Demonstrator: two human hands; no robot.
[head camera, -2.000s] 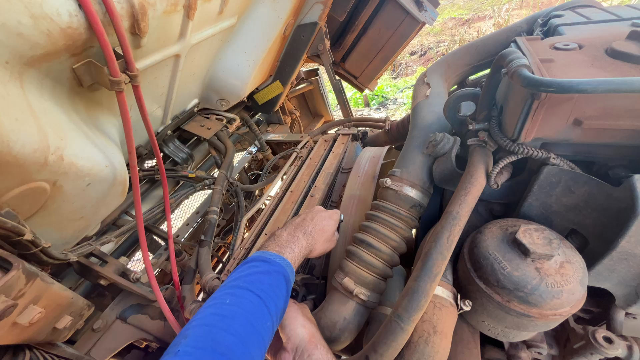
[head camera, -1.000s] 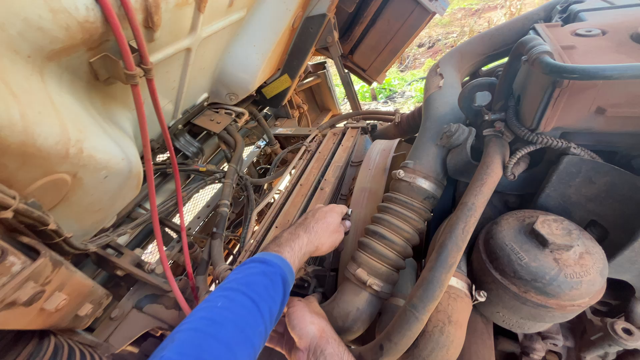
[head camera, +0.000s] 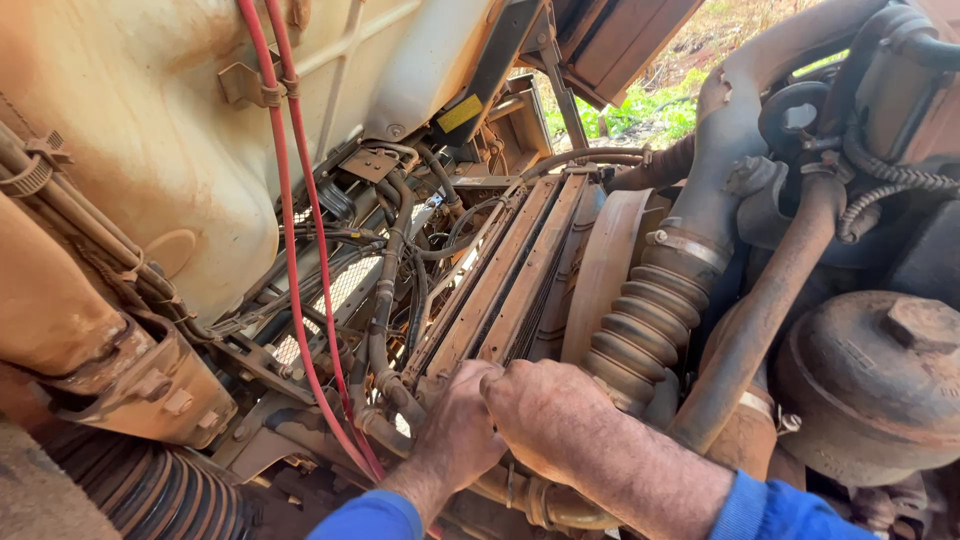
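Observation:
My left hand (head camera: 459, 424) and my right hand (head camera: 544, 412) are together at the near end of the radiator stack (head camera: 517, 270), low in the middle of the view. Their fingers are curled and meet; whatever lies between them is hidden. Just right of my right hand is a ribbed rubber hose (head camera: 649, 322) with a metal clamp (head camera: 690, 247) at its upper end. The curved fan shroud (head camera: 604, 262) stands between the stack and this hose. Dust covers all these parts.
Two red hoses (head camera: 300, 225) hang down at the left before a pale tilted cab panel (head camera: 150, 135). A metal pipe (head camera: 772, 322) and a round filter housing (head camera: 874, 382) stand at the right. Dark cables and hoses (head camera: 390, 277) run left of the stack. A ribbed duct (head camera: 172, 487) lies lower left.
The hand that reached over the radiator stack beside the ribbed hose has drawn back toward me. Both hands now meet at the stack's near end, and both forearms show.

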